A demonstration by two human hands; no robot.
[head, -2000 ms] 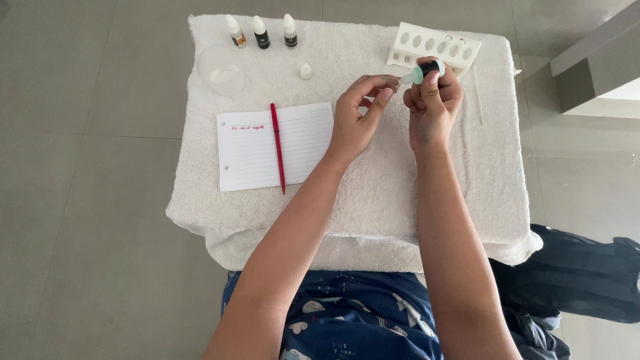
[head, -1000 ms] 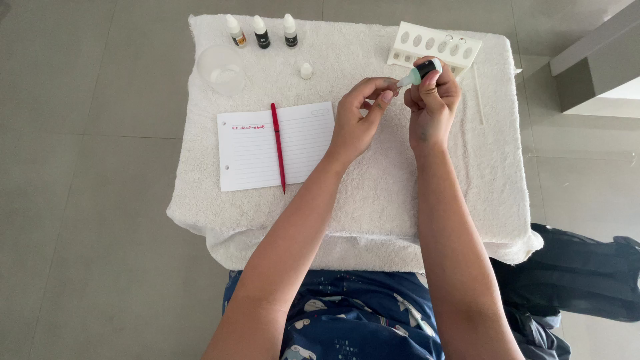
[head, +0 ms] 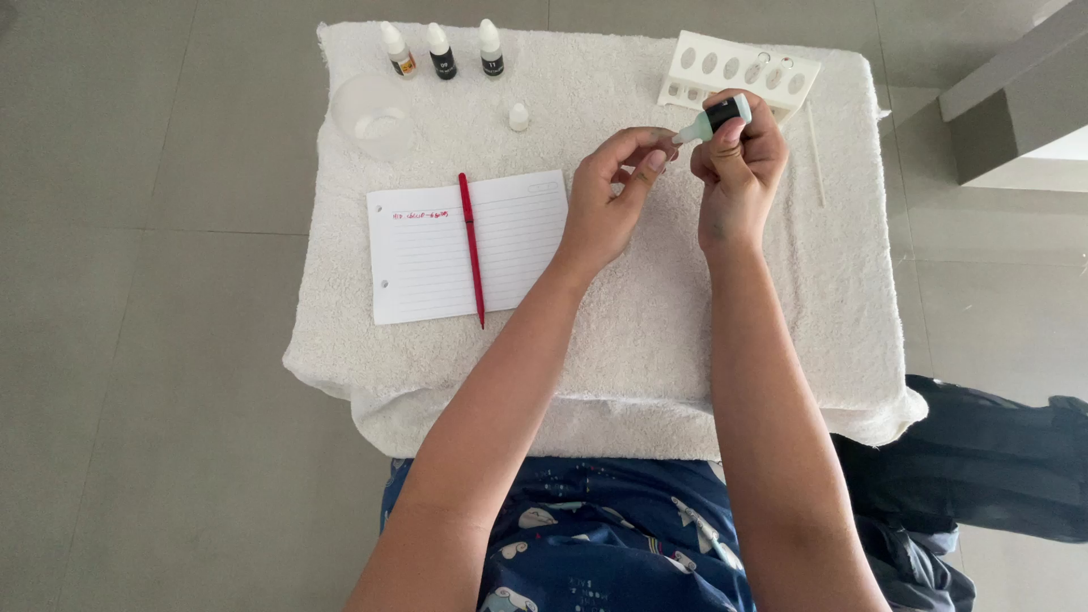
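Note:
My right hand [head: 738, 170] is closed around a small dropper bottle [head: 699, 127] with a dark label and pale green contents. The bottle is tilted, its nozzle pointing down and left at the fingertips of my left hand [head: 614, 191]. Those fingertips are pinched together on what looks like a small clear tube [head: 674, 150], mostly hidden by the fingers. Whether the nozzle touches it cannot be told. A loose white cap [head: 518, 117] stands on the white towel [head: 646, 340], left of both hands. Behind my right hand is a white plastic tube rack [head: 710, 55] with clear tubes in it.
Three capped dropper bottles [head: 443, 53] stand along the towel's far edge. Near them is a clear round dish [head: 344, 119]. A red pen [head: 472, 246] lies across lined paper [head: 527, 246] bearing red writing. A thin white stick [head: 816, 157] lies to the right, below the rack.

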